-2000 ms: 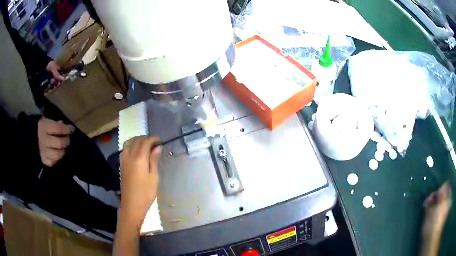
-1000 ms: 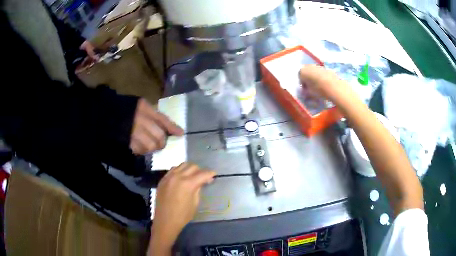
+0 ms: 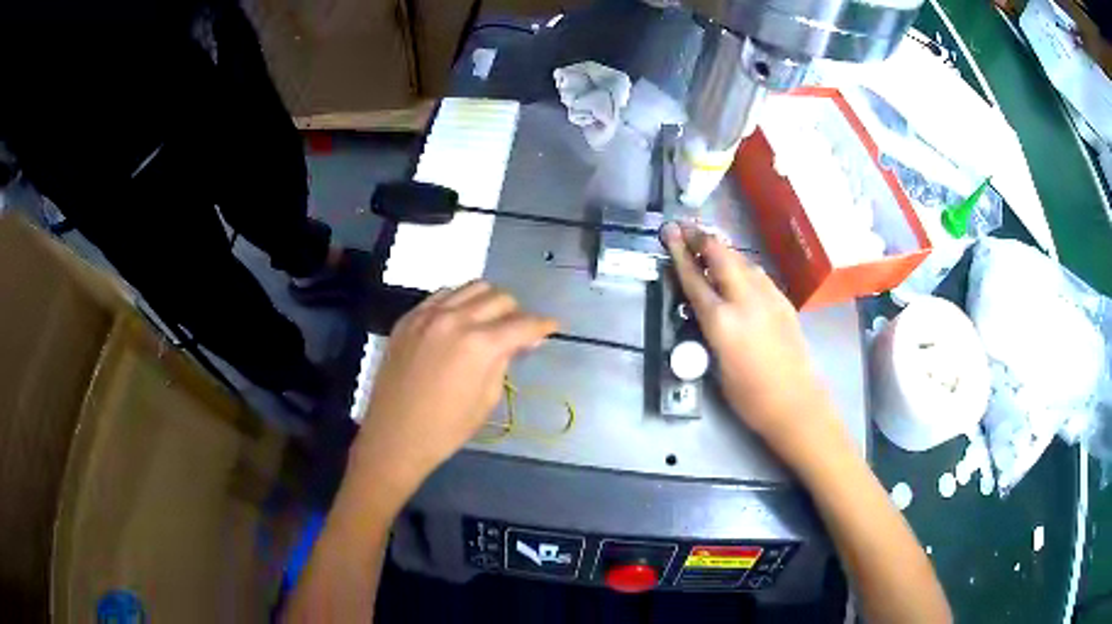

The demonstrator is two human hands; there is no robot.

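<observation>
My left hand point(image 3: 457, 354) holds a stemmed workpiece by its rod. Its round white head point(image 3: 689, 360) lies over the clamp bar point(image 3: 679, 400). A second workpiece with a black oval handle point(image 3: 415, 202) lies across the plate. Its thin rod runs right to the fixture block point(image 3: 628, 261). My right hand point(image 3: 744, 319) has its fingertips on that workpiece's head at the block, which they mostly cover. Whether they grip or only press it cannot be told. The press tip point(image 3: 700, 178) with its yellow band is just above these fingertips.
An orange box point(image 3: 815, 252) stands right of the press tip, with a green-nozzled bottle point(image 3: 963, 210), white tub point(image 3: 933, 373) and plastic bag point(image 3: 1037, 354) beyond. A cream ribbed strip point(image 3: 445, 250) lines the plate's left. Crumpled tissue point(image 3: 594, 102) lies behind. A person's dark-clothed legs show left.
My right hand has moved from the orange box to the head at the block. The other person's hand has left the upper workpiece, whose handle now shows. The camera view has shifted.
</observation>
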